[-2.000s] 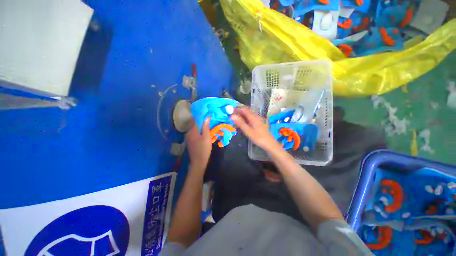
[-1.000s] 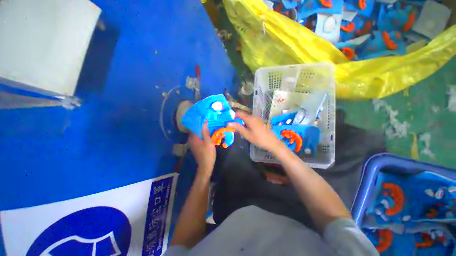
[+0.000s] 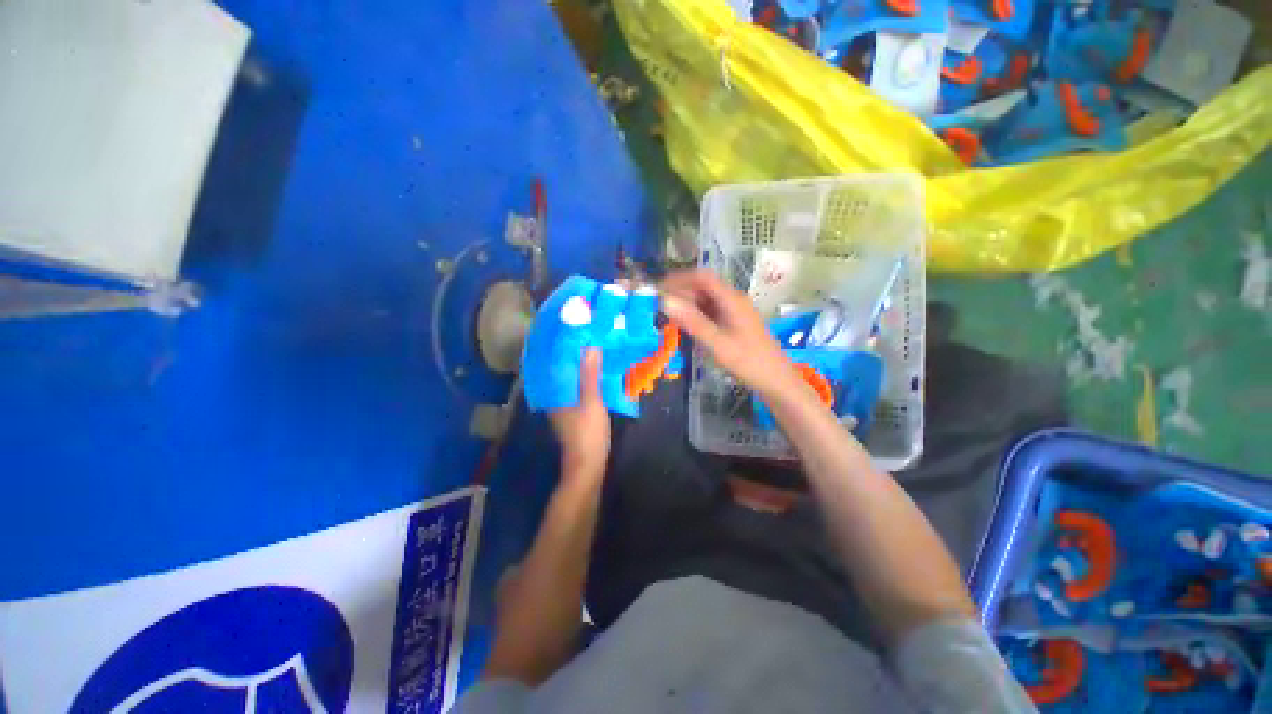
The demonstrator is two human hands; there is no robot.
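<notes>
A blue toy piece (image 3: 569, 356) with an orange arc and white ovals is held in front of the pale nozzle base (image 3: 504, 327) on the blue machine. It looks partly plump. My left hand (image 3: 583, 423) grips its lower edge, thumb on the front. My right hand (image 3: 714, 318) pinches its upper right edge near the white ovals. The metal tube is not visible; the piece covers the place in front of the hub.
The white basket (image 3: 910, 335) with several pieces is right of my hands. A yellow bag (image 3: 837, 126) with many pieces lies behind. A blue crate (image 3: 1007, 516) of pieces is lower right. The blue machine (image 3: 377, 209) and safety sign (image 3: 349, 558) fill the left.
The piece has turned in my hands, its orange arc now more upright and further right. It looks plumper. My right hand has moved up a little to its upper right edge.
</notes>
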